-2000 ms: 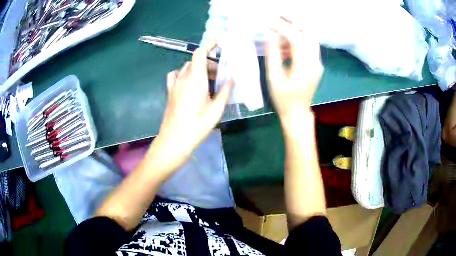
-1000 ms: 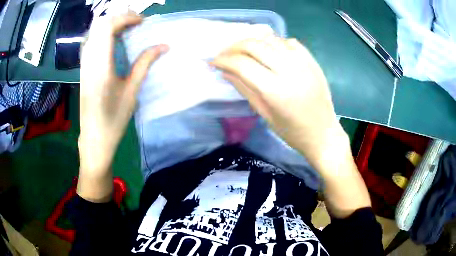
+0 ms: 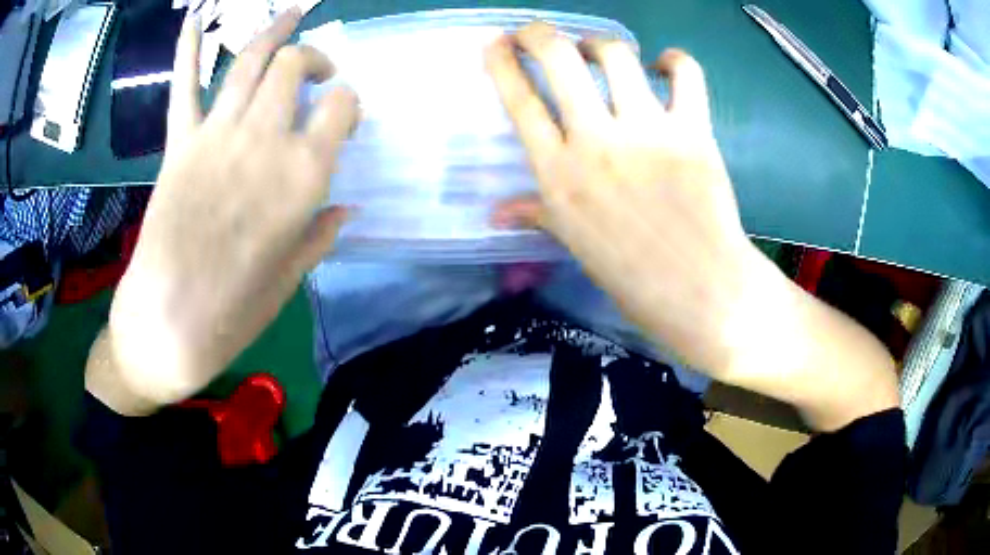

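Observation:
A clear plastic box (image 3: 434, 247) with a white sheet (image 3: 407, 119) in it lies at the bench's front edge, above my lap. Its surface is bright and partly blurred. Cells show only as faint lines, if at all. My left hand (image 3: 233, 184) is at the box's left side, fingers spread and bent, thumb near the lower left corner. My right hand (image 3: 641, 173) lies over the box's right part, fingers spread on the sheet, thumb near the front rim. I cannot tell whether either hand grips the box.
A utility knife (image 3: 816, 76) lies on the green bench mat (image 3: 760, 163) at the right. Cloudy plastic film (image 3: 955, 87) is at the right rim. A dark phone (image 3: 144, 81), a white and silver device (image 3: 71, 76) and paper slips (image 3: 244, 22) are at the upper left.
The sheet's long loose front part no longer hangs over my lap; the box's front rim now shows. My right hand has spread its fingers, and my left hand has moved down over the box's left side.

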